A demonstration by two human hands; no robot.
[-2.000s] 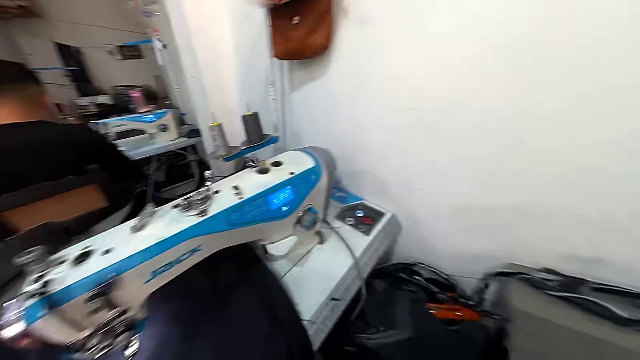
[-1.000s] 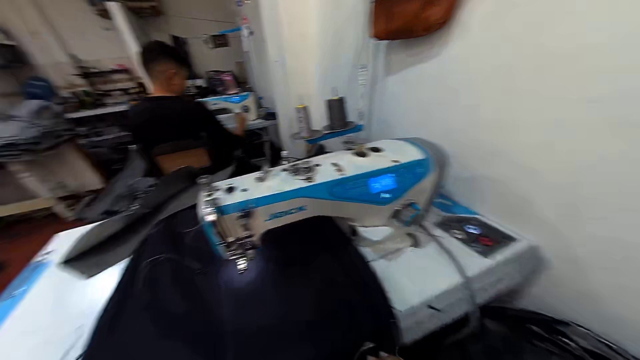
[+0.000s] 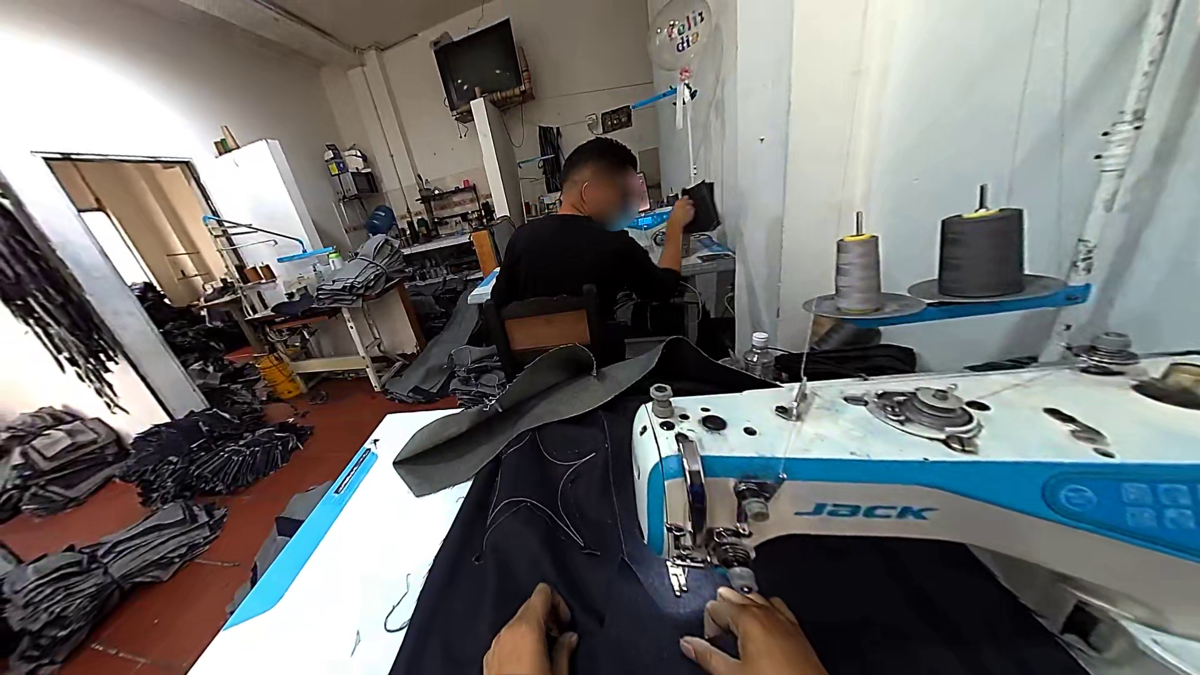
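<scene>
Dark navy fabric (image 3: 553,553) lies over the sewing table and passes under the presser foot (image 3: 677,574) of a white and blue Jack sewing machine (image 3: 844,506). Pale stitched lines show on the cloth left of the foot. My left hand (image 3: 532,633) rests on the fabric at the bottom centre, thumb and fingers bent toward each other; whether cloth is pinched there I cannot tell. Just right of the foot, my right hand (image 3: 755,633) touches the fabric with curled fingers. A grey-faced edge of the cloth (image 3: 506,422) is folded back at the table's far side.
Two thread cones (image 3: 858,272) stand on a blue-armed holder behind the machine. A plastic bottle (image 3: 758,356) is near them. Ahead, a person (image 3: 581,262) in black sits at another machine, holding dark cloth. Bundles of cut fabric (image 3: 216,459) lie on the red floor at left.
The view has swung left and down to the needle area. Both my hands now show on the fabric. The seated person's hand is now raised with dark cloth.
</scene>
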